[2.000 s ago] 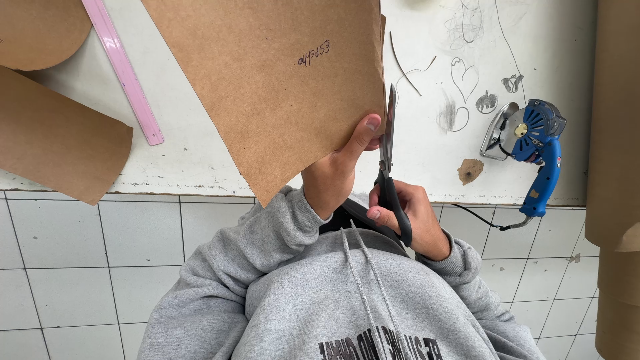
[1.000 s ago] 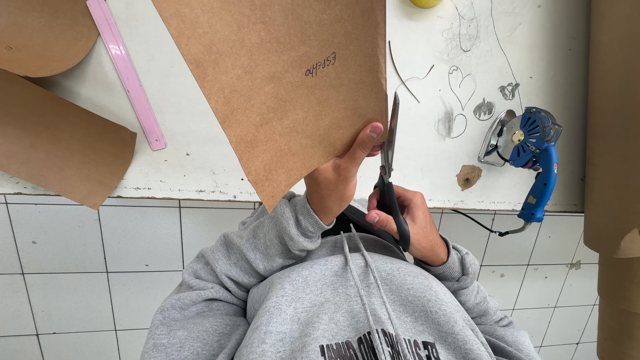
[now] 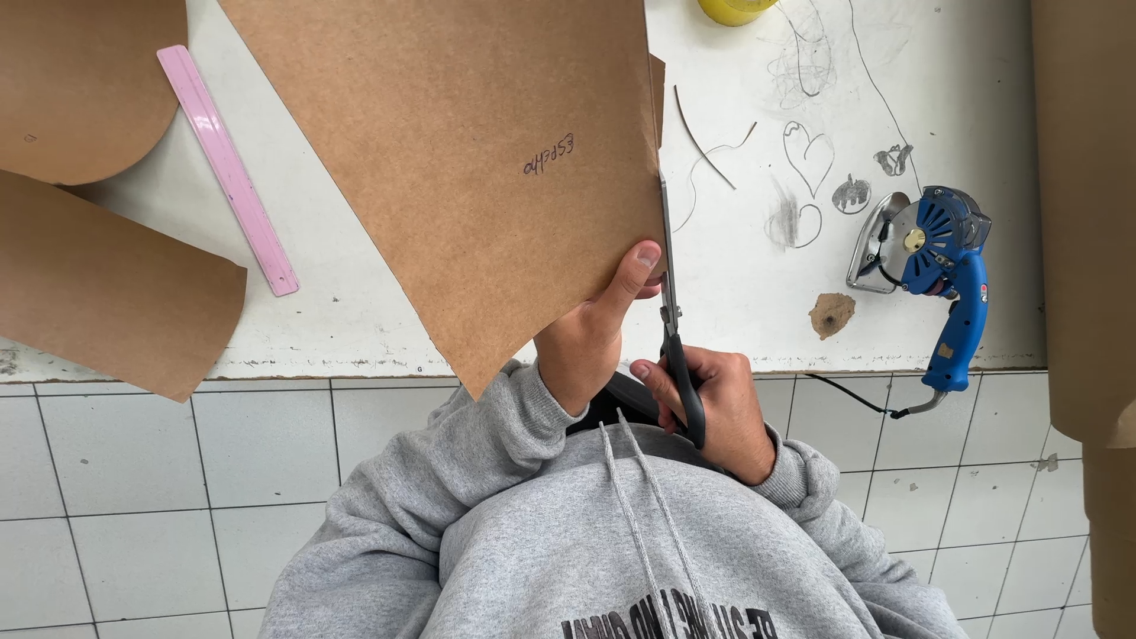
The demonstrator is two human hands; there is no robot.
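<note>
My left hand (image 3: 599, 324) grips the lower right edge of a large sheet of brown kraft paper (image 3: 461, 177), thumb on top and fingers underneath. The sheet bears a handwritten word. My right hand (image 3: 719, 404) holds black-handled scissors (image 3: 672, 311) by the loops. Their blades point away from me along the sheet's right edge, and they look nearly closed. A narrow piece of brown paper shows just beyond that edge, near the blade tips.
On the white table (image 3: 382, 328) lie a pink ruler (image 3: 231, 177), curled brown paper (image 3: 106, 284), a blue electric rotary cutter (image 3: 945, 257) with its cord, a torn brown scrap (image 3: 832, 315) and thin offcuts (image 3: 701, 133). A yellow round object (image 3: 737, 9) is at the far edge. Brown paper (image 3: 1083, 222) hangs at right.
The scissor blades, which stood more exposed beside the sheet, now lie against its right edge. The yellow object, absent from the oldest frame, shows at the top.
</note>
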